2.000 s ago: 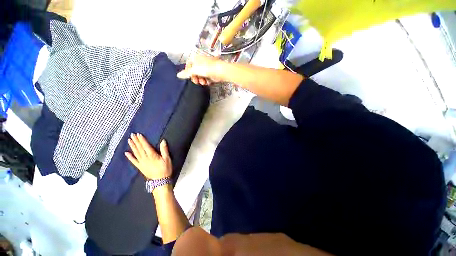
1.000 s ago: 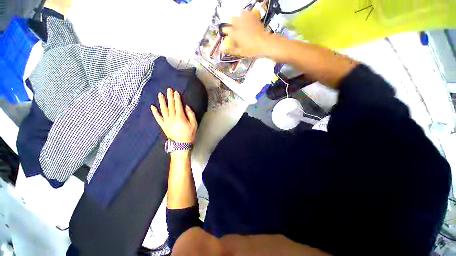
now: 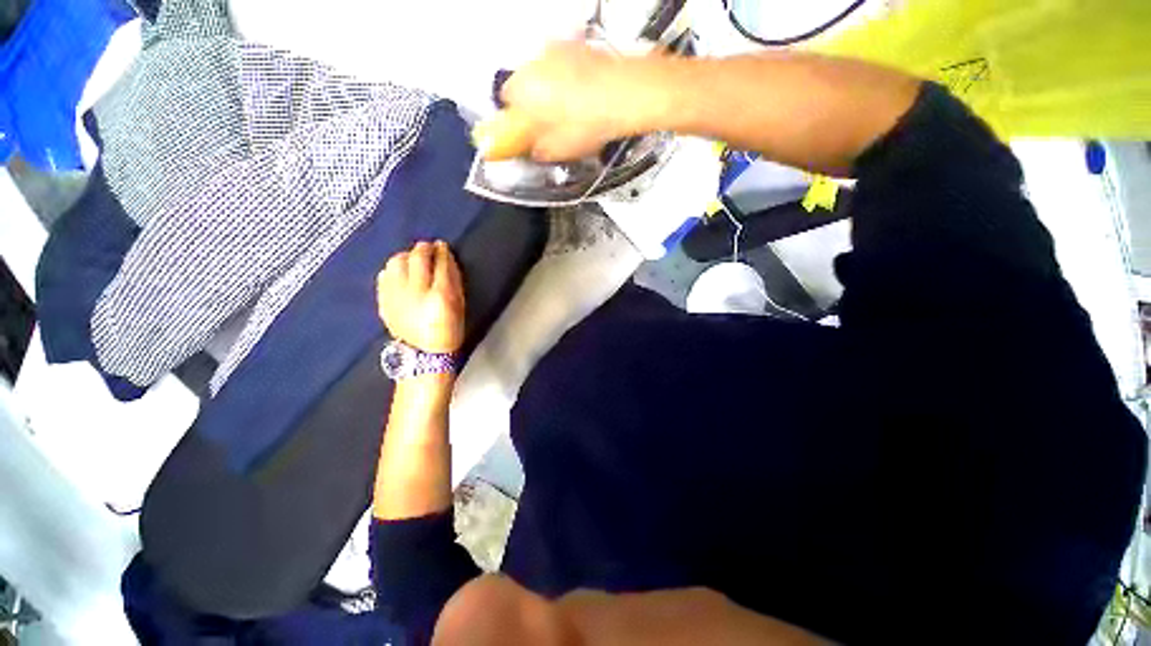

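Observation:
The navy garment [image 3: 341,297] lies over the black padded pressing board [image 3: 253,517], its fine black-and-white checked or striped lining [image 3: 202,240] spread to the left. My left hand [image 3: 423,297], with a watch at the wrist, rests on the navy cloth near its right edge. Its fingers are curled, and whether they pinch cloth is hidden. My right hand [image 3: 568,101] is closed around the yellow-orange handle of the steam iron [image 3: 543,187]. The iron's metal soleplate is at the far end of the board, its tip close to the navy cloth; I cannot tell if it touches.
The board stands over a white table [image 3: 360,44]. A blue crate [image 3: 57,76] is at the far left. Yellow material [image 3: 1010,76] is at the upper right. A white round object [image 3: 728,289] with a cord and a dark elongated object [image 3: 770,231] lie between the table area and my body.
My right hand went from the board to the cluttered spot, took hold of the iron and brought it back towards the cloth. My left hand moved up the garment, then its flat fingers curled.

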